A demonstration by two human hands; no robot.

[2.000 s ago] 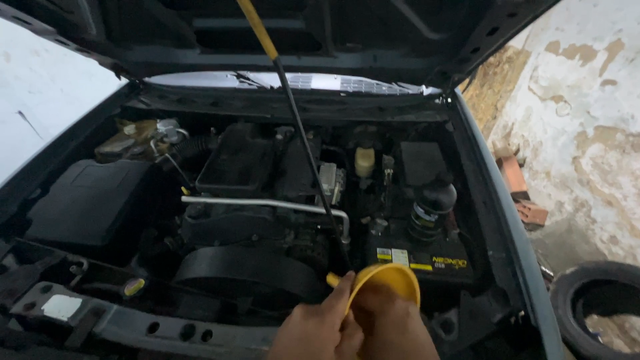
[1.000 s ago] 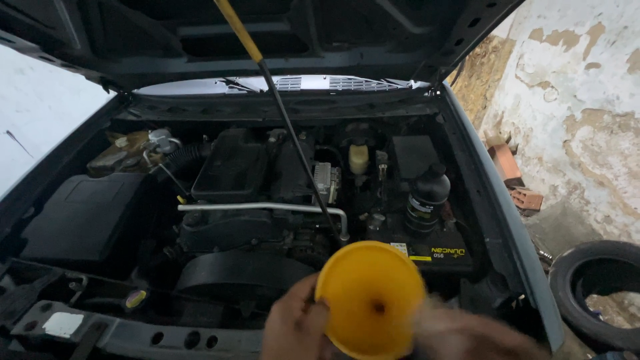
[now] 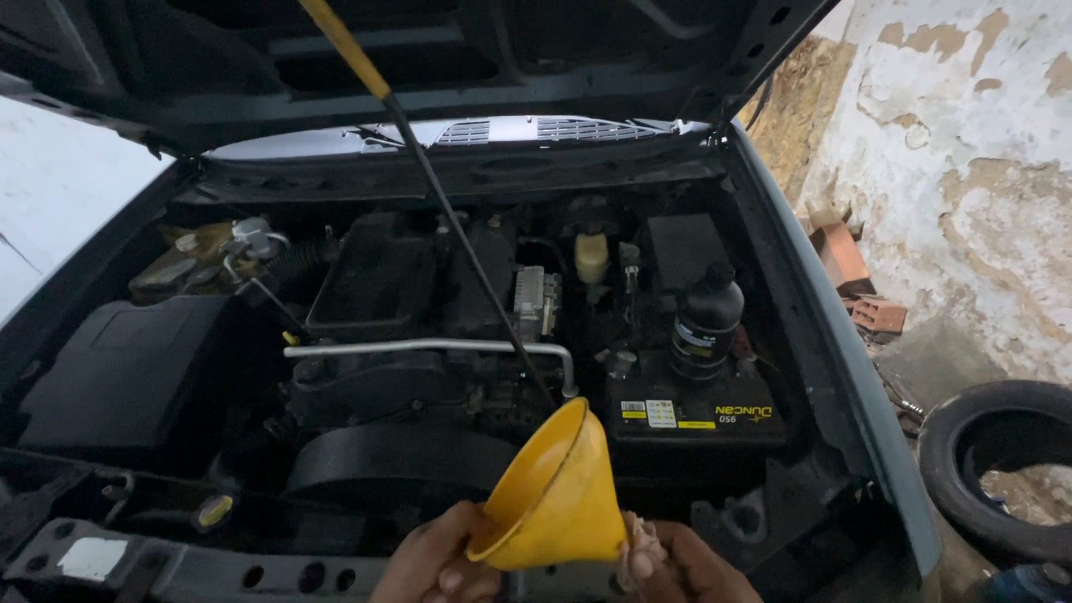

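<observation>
A yellow plastic funnel point(image 3: 563, 494) is tilted on its side above the front crossmember, its wide mouth facing left. My left hand point(image 3: 444, 553) grips its rim at the lower left. On the right, my right hand point(image 3: 682, 565) holds a crumpled, light cloth or paper point(image 3: 641, 544) against the funnel's narrow end; the spout is hidden. Beyond the hands, a black bottle point(image 3: 707, 322) stands upright on the Duncan car battery point(image 3: 695, 410). Left of the battery, a silver metal pipe point(image 3: 444, 344) crosses the engine.
The raised hood point(image 3: 536, 50) hangs over the bay, with a hood prop rod point(image 3: 452, 209) slanting down through the middle. A black plastic box point(image 3: 126, 368) sits at left. Outside the fender point(image 3: 837, 335) at right are bricks point(image 3: 875, 314), a tire point(image 3: 946, 469) and a peeling wall point(image 3: 988, 184).
The funnel has turned from its mouth facing the camera to its mouth facing left. My right hand, blurred a second ago, is now at its narrow end with the crumpled cloth or paper.
</observation>
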